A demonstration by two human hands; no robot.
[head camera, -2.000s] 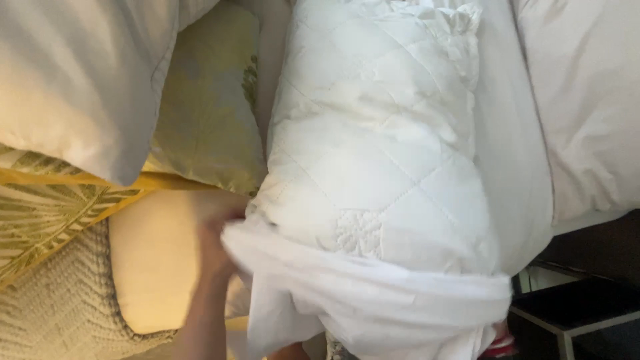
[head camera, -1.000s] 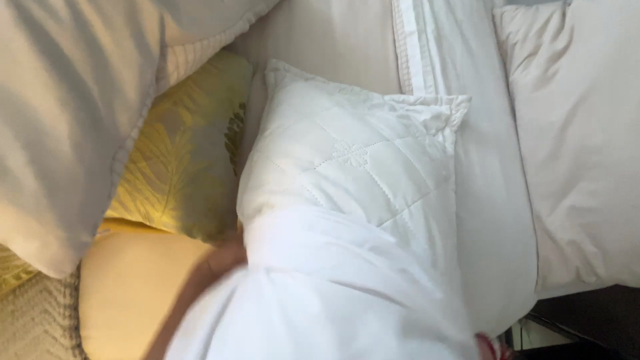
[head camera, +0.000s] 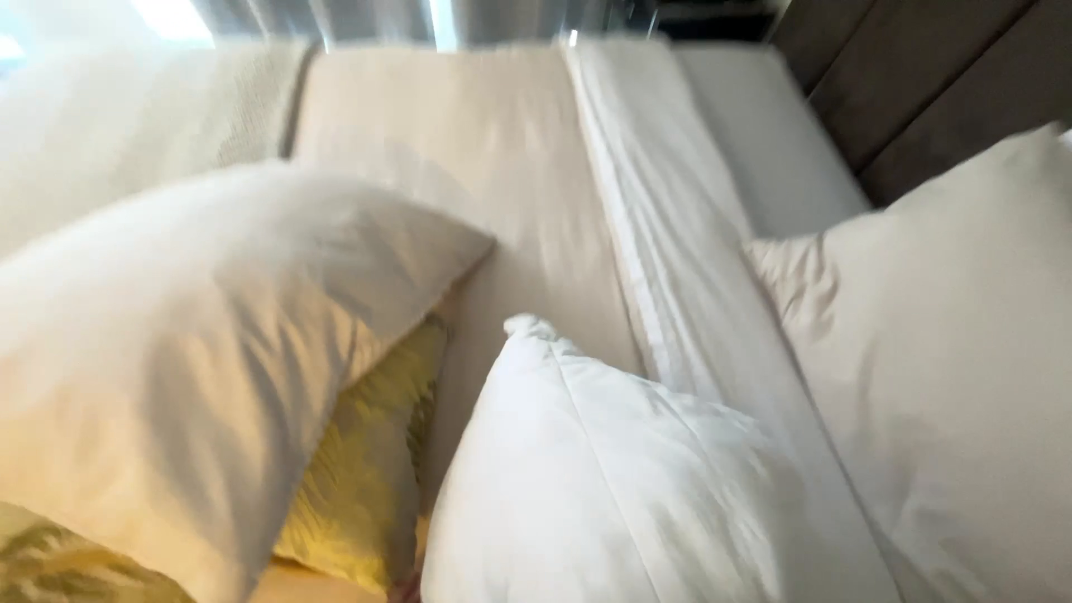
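A white quilted pillow (head camera: 620, 486) rises from the bottom centre, with one pinched corner pointing up and away over the bed. At its lower left edge a sliver of my left hand (head camera: 404, 589) shows against the frame's bottom; most of that hand is cut off, so its grip cannot be made out. My right hand is out of view. The white cloth cover seen around the pillow earlier does not show. Left of the pillow lies a yellow leaf-patterned cushion (head camera: 360, 477), partly under a large beige pillow (head camera: 209, 318).
Another beige pillow (head camera: 938, 377) lies at the right, near a dark padded headboard (head camera: 930, 75). Beneath are a beige bed cover (head camera: 469, 117) and a folded white sheet (head camera: 653, 159). A textured throw (head camera: 159, 126) lies at the far left, below bright curtains (head camera: 377, 21).
The view has tilted up to the bed's far side. The white cover, seen around the pillow's lower part before, has left view, as has most of my left hand.
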